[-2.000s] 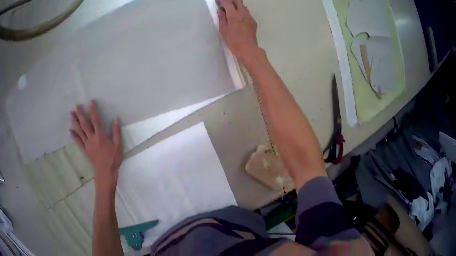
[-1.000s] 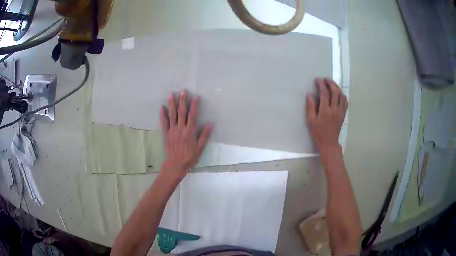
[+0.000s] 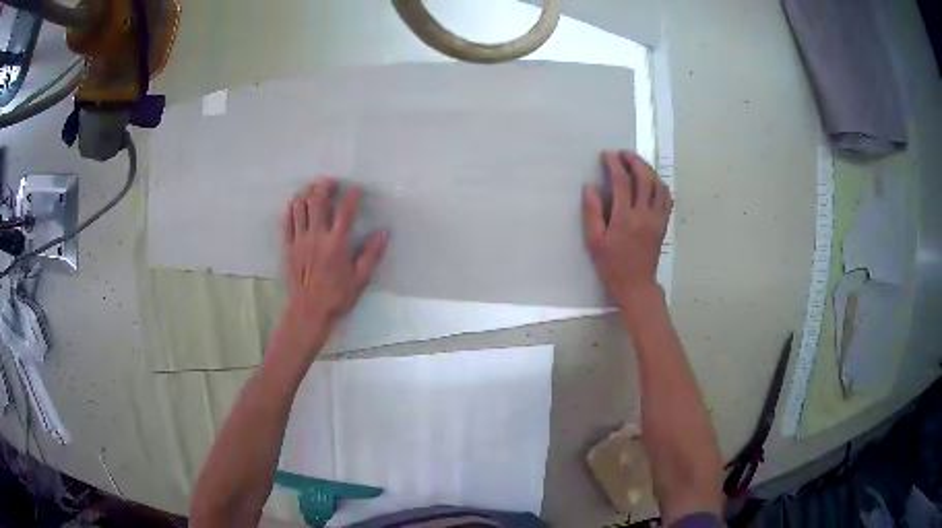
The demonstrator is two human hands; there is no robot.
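Note:
A large grey-white pattern piece (image 3: 475,134) lies across the cutting table, with a small white label (image 3: 214,102) at its upper left. White fabric (image 3: 454,318) shows under its lower and right edges. Pale yellow-green fabric (image 3: 207,320) shows under its lower left. My left hand (image 3: 328,248) is bare and lies palm down on the pattern's lower left part, fingers apart. My right hand (image 3: 627,222) is bare and lies palm down at its right edge, fingers slightly spread. Neither hand grips anything.
White fabric (image 3: 444,423) with a teal clamp (image 3: 322,493) lies near the front edge. A tan pattern weight (image 3: 622,469) and shears (image 3: 764,418) lie at lower right. Small pattern pieces (image 3: 873,330) and folded grey fabric (image 3: 852,77) are far right. An orange-brown machine (image 3: 122,52) hangs upper left; a beige cable loop (image 3: 485,46) hangs overhead.
My right hand has come down from the far upper corner to the pattern's right edge. The pattern now lies straighter across the view. The camera view has turned and shifted.

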